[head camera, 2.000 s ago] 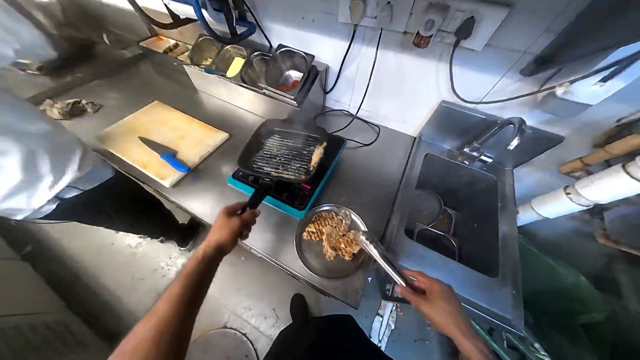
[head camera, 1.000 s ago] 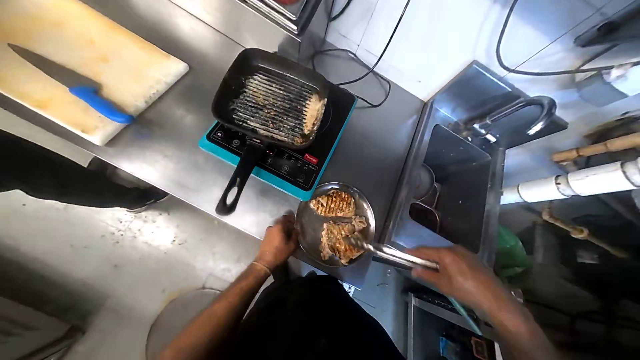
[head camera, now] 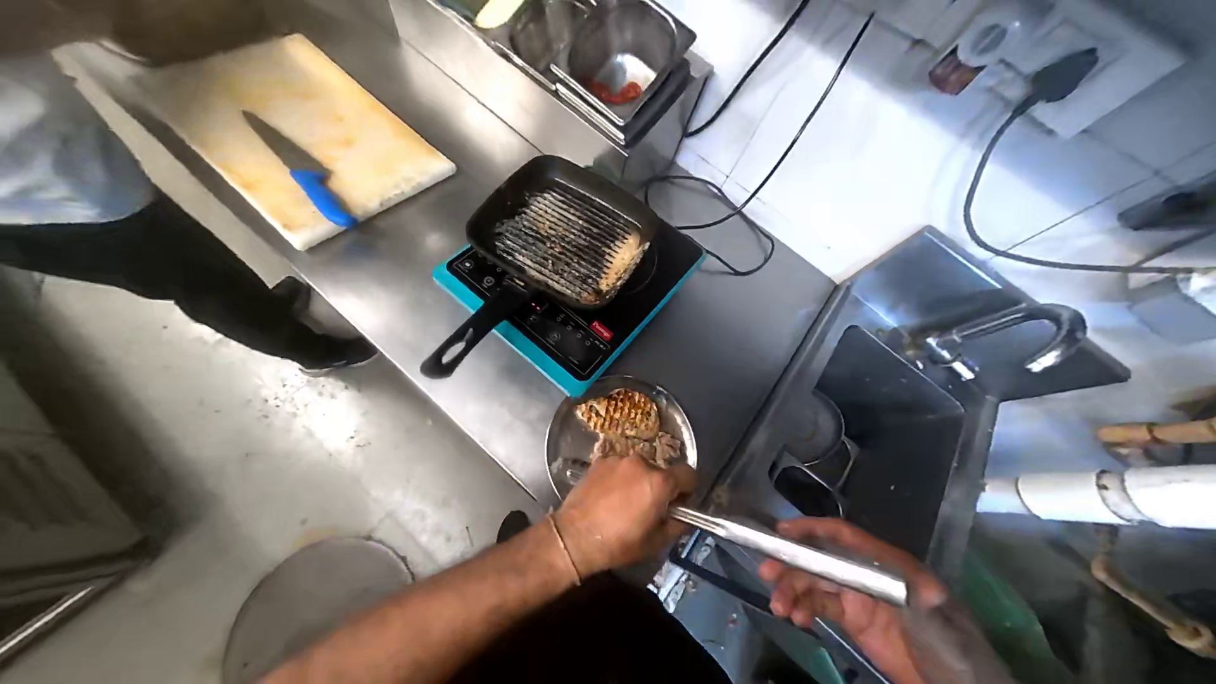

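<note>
My left hand is closed around the front part of metal tongs, over the near side of a round steel plate. Grilled meat with dark grill marks lies on that plate, partly hidden by the hand. My right hand is just below the tongs' rear end, its fingers apart; whether it touches them is unclear. A black grill pan with browned residue sits on a teal-edged induction cooktop, its handle pointing toward the near edge.
A blue-handled knife lies on a stained cutting board at left. A person in dark trousers stands beside it. Steel containers are behind the pan. The sink with a faucet is at right. Black cables hang along the wall.
My left hand was on the pan handle, then at the plate's edge, and now grips the tongs. The right hand, earlier around the tongs, has opened. The view has shifted.
</note>
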